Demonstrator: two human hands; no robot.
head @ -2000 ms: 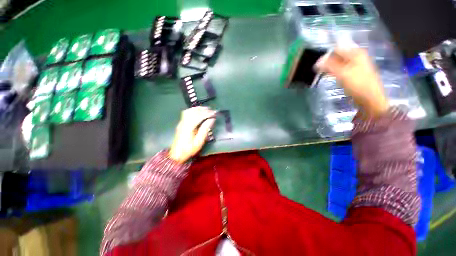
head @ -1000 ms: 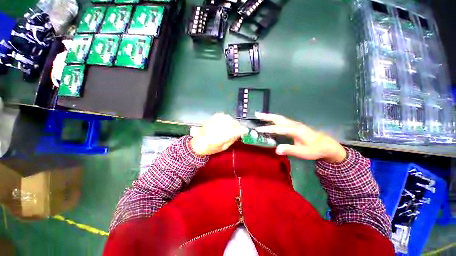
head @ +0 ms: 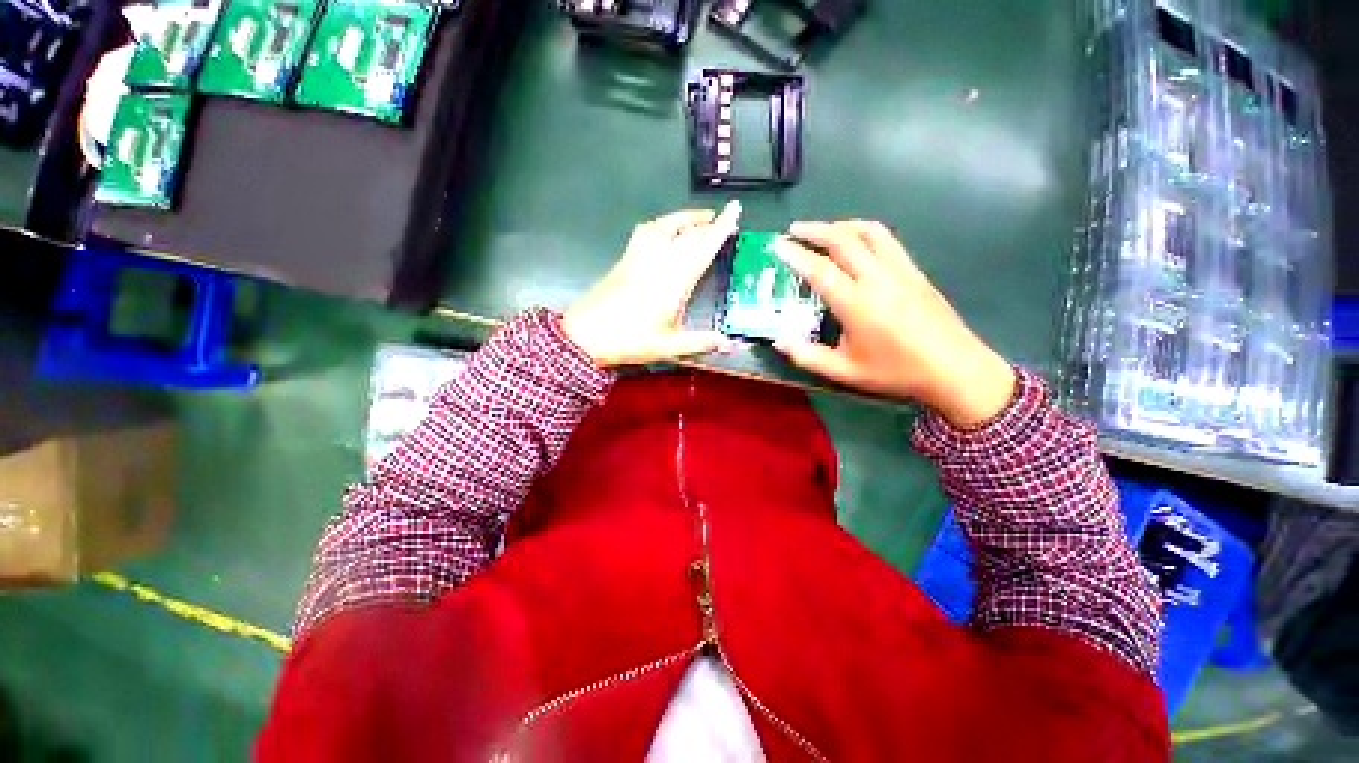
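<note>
A green circuit board (head: 766, 286) lies at the bench's front edge, in the middle, with a dark edge at its left and bottom that looks like a black frame. My left hand (head: 656, 286) is at its left side, fingertips against the edge. My right hand (head: 879, 306) is at its right side, with fingers on its top and lower right corners. The two hands hold it between them. Another black plastic frame (head: 793, 131) lies flat just beyond the board, with a row of pale squares on its left side.
More black frames (head: 638, 18) lie at the top edge of view. At left, green boards (head: 362, 57) lie on black foam (head: 306, 201). Clear blister trays (head: 1200, 268) are stacked at right. Below the bench are a blue bin (head: 1192, 574) and a cardboard box (head: 112, 499).
The board has come from the lap-side edge onto the bench front and now shows its green face flat. Both hands moved up around it. The near black frame is no longer seen separately.
</note>
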